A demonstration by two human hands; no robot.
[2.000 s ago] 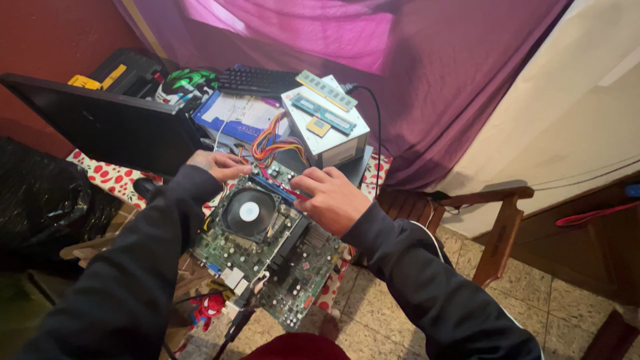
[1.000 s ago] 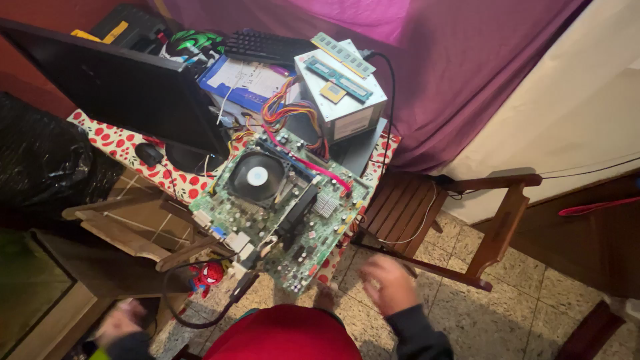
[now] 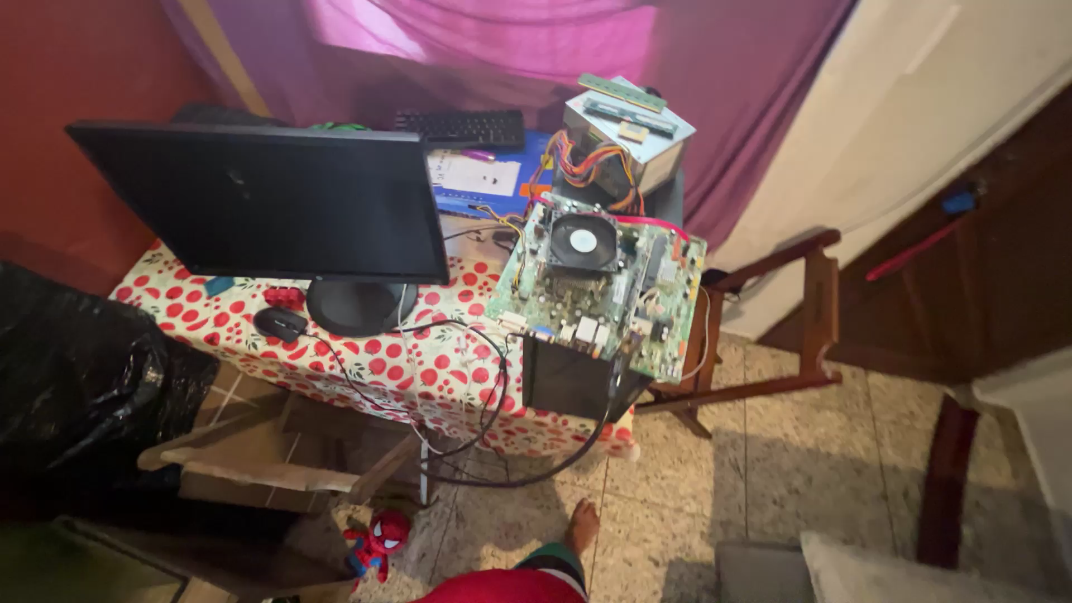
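Neither my left hand nor my right hand shows in the head view. A green computer motherboard point(image 3: 578, 306) with a round black CPU fan point(image 3: 584, 241) lies at the table's right end, partly over a dark flat panel point(image 3: 563, 381). A power supply box point(image 3: 662, 155) stands behind it, with two memory modules, one green point(image 3: 621, 92) and one dark point(image 3: 630, 118), and a small square chip point(image 3: 633, 131) on top. Multicoloured power wires point(image 3: 596, 165) run beside the box. A black cable point(image 3: 617, 377) meets the board's front edge.
A black monitor point(image 3: 268, 201) stands on the fruit-patterned tablecloth point(image 3: 444, 368), near a mouse point(image 3: 280, 324). Behind are a keyboard point(image 3: 469, 128) and blue packaging point(image 3: 536, 159). Wooden chairs point(image 3: 816, 310) flank the table. A looping cable point(image 3: 536, 481) hangs over the front; a Spider-Man plush point(image 3: 381, 540) lies below.
Both hands, at the motherboard two seconds ago and low near my body one second ago, have left the view. The view has shifted, showing more of the table's left part.
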